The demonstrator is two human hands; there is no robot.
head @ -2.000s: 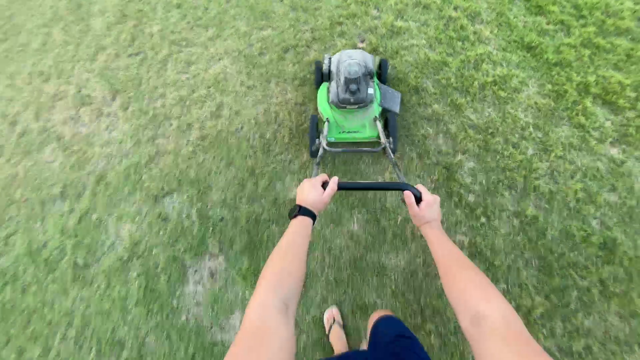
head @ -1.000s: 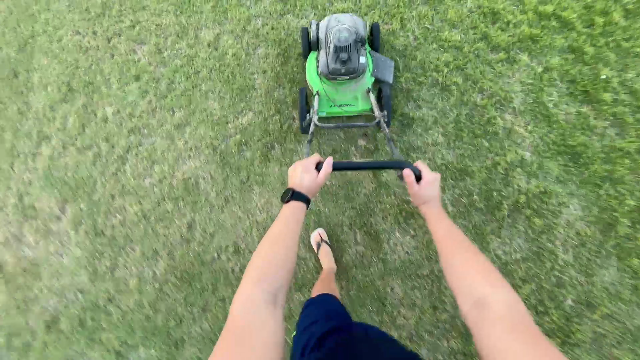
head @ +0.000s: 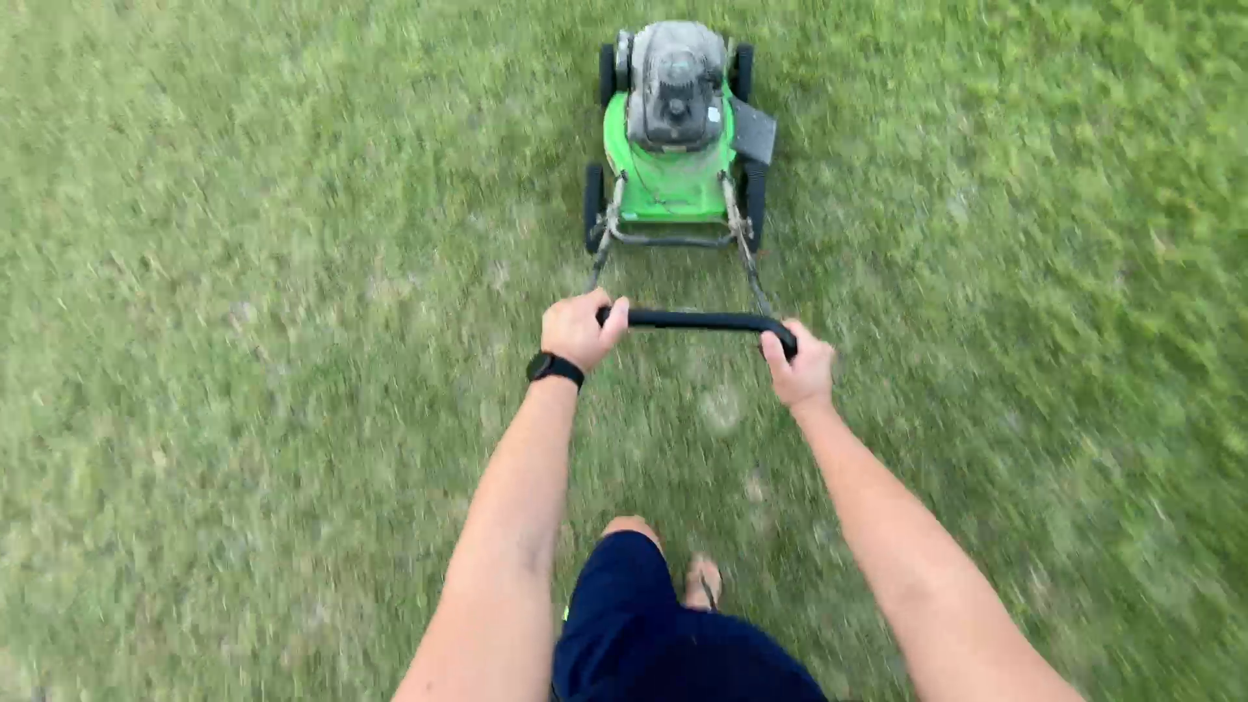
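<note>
A green push lawn mower with a dusty grey and black engine stands on the grass ahead of me. Its black handlebar runs across between my hands. My left hand, with a black watch on the wrist, is closed around the bar's left end. My right hand grips the bent right end, thumb on top. Metal handle tubes lead from the bar to the mower deck.
Lawn surrounds the mower, blurred in places, with fuller green grass on the right and paler, patchy grass on the left. A dark side flap juts from the mower's right. Below me one foot in a flip-flop shows.
The ground under the mower has shifted between frames, and my legs have changed their stride. Both hands keep their hold on the handlebar.
</note>
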